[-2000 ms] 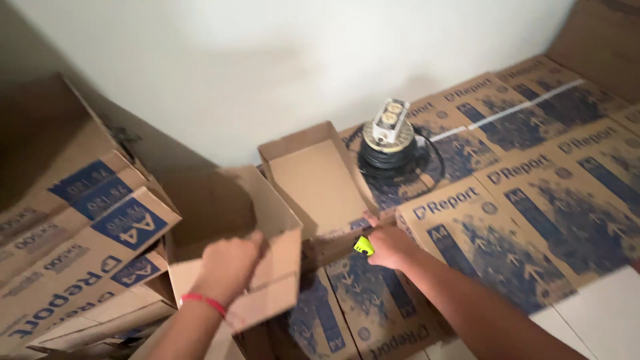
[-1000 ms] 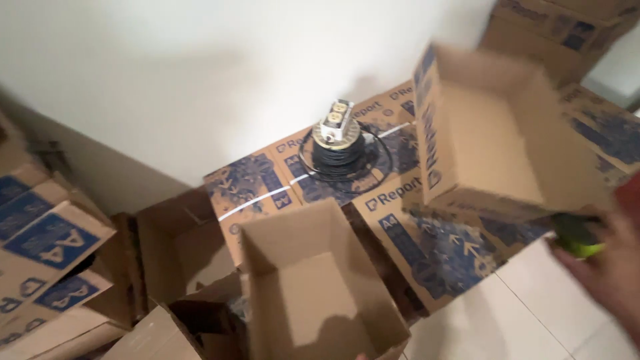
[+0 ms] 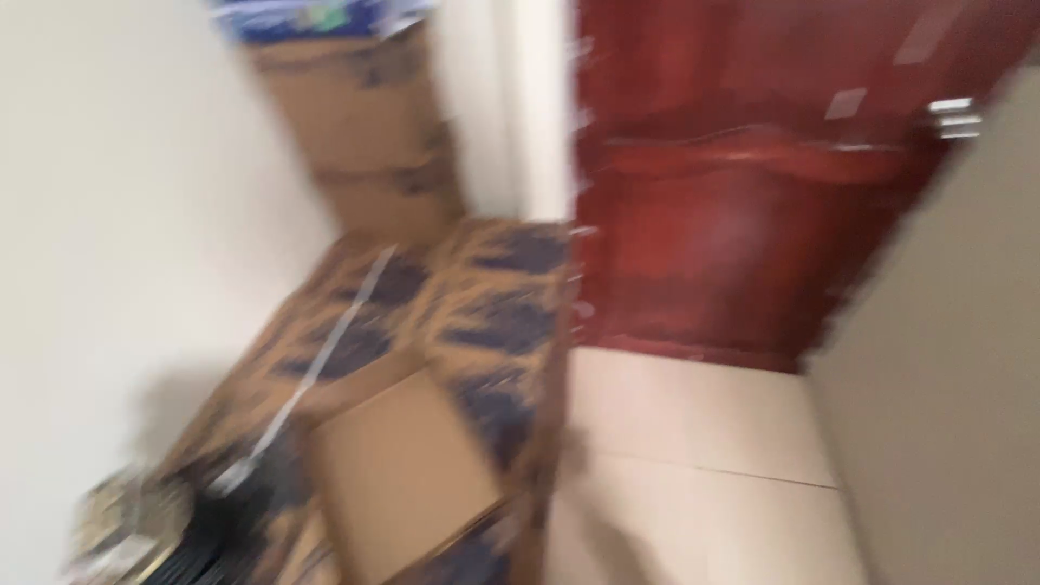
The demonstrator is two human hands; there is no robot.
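Observation:
Neither of my hands shows in the blurred head view. An open cardboard box (image 3: pixel 406 479), shallow and plain inside, rests on the printed paper cartons (image 3: pixel 500 325) at the lower middle. Left of it, at the bottom corner, part of a cable reel (image 3: pixel 134 520) shows with its black cable (image 3: pixel 215 540). A pale strap (image 3: pixel 325 353) runs across the carton tops.
Stacked cartons (image 3: pixel 366 122) rise at the back, with a blue package (image 3: pixel 301 20) on top. A red panelled door (image 3: pixel 715 236) with a metal handle (image 3: pixel 955 118) stands beyond the tiled floor (image 3: pixel 691 422). White wall is on the left, a beige surface (image 3: pixel 951 325) on the right.
The view has swung far to the right, onto the door. Both hands, seen on boxes two seconds ago, are out of view. The box that was raised at the right now rests on the cartons.

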